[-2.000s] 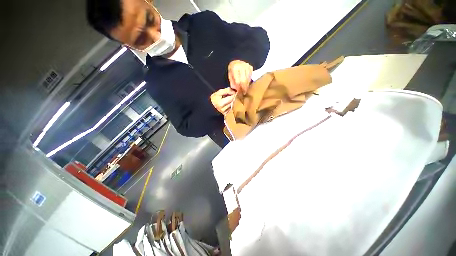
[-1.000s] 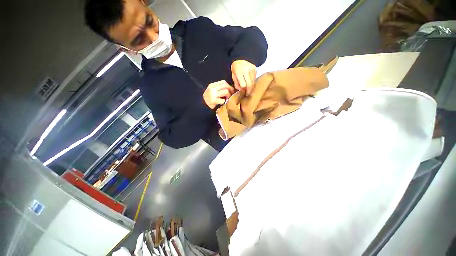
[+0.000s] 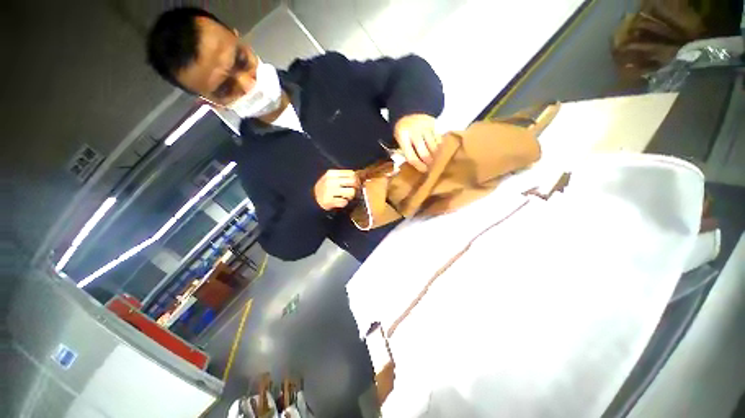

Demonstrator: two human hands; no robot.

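Neither of my hands is in view. Nearest in front of me is a large smooth white cover sheet (image 3: 539,302) over a side table. A long narrow brown strip (image 3: 457,257) runs across it, with a small brown piece (image 3: 557,187) at its far end. Beyond the sheet, a masked person in a dark jacket (image 3: 327,114) holds a brown handbag piece (image 3: 490,155) with both hands. The piece has a pale edge and is folded and creased.
White and brown bundled pieces (image 3: 274,402) stand at the bottom edge, partly cut off. A pale board (image 3: 625,118) lies behind the sheet. Brown heaps (image 3: 666,37) are at the top right. A white cabinet (image 3: 139,380) with a red top edge is at the lower left.
The other person's hands have moved apart, and the bag piece's pale edge is spread more open between them. The view has shifted slightly, so less of the floor bundle shows.
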